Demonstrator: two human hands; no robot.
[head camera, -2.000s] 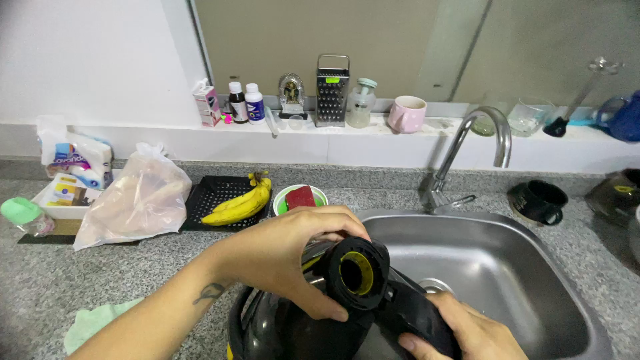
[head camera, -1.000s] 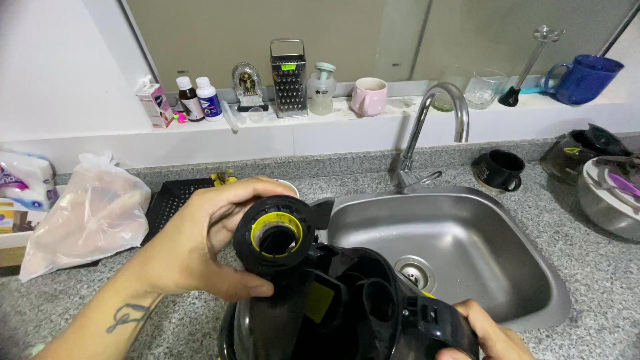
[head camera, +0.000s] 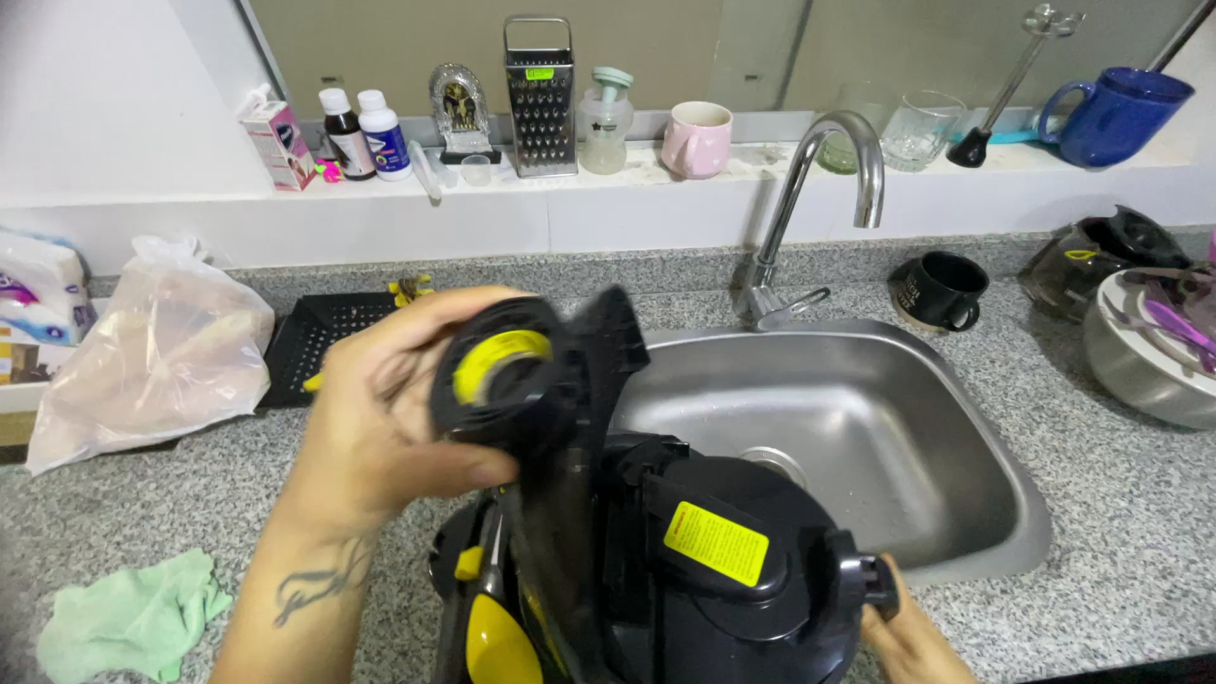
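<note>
My left hand (head camera: 380, 408) grips a black plastic part (head camera: 513, 380) with a round opening and a yellow ring inside, slightly blurred. It rises beside a black appliance body (head camera: 741, 570) bearing a yellow label with writing; whether the two are joined cannot be told. A second yellow and black section (head camera: 499, 636) shows at the lower left of the body. My right hand (head camera: 907, 627) is at the body's right side, by a black latch, and its fingers are mostly hidden behind the body. Both are held over the counter, at the front left of the steel sink.
A steel sink (head camera: 1007, 494) with a chrome faucet (head camera: 869, 180) lies at the right. Around it are a black mug (head camera: 940, 290), a glass carafe (head camera: 1073, 266) and a metal bowl (head camera: 1140, 370) of dishes. A plastic bag (head camera: 161, 351), a black perforated tray (head camera: 304, 332) and a green cloth (head camera: 133, 613) are at the left.
The round-mouthed part in my left hand has swung up and tilted. The body's labelled black top now shows, where open cavities were seen a second ago. The view has shifted.
</note>
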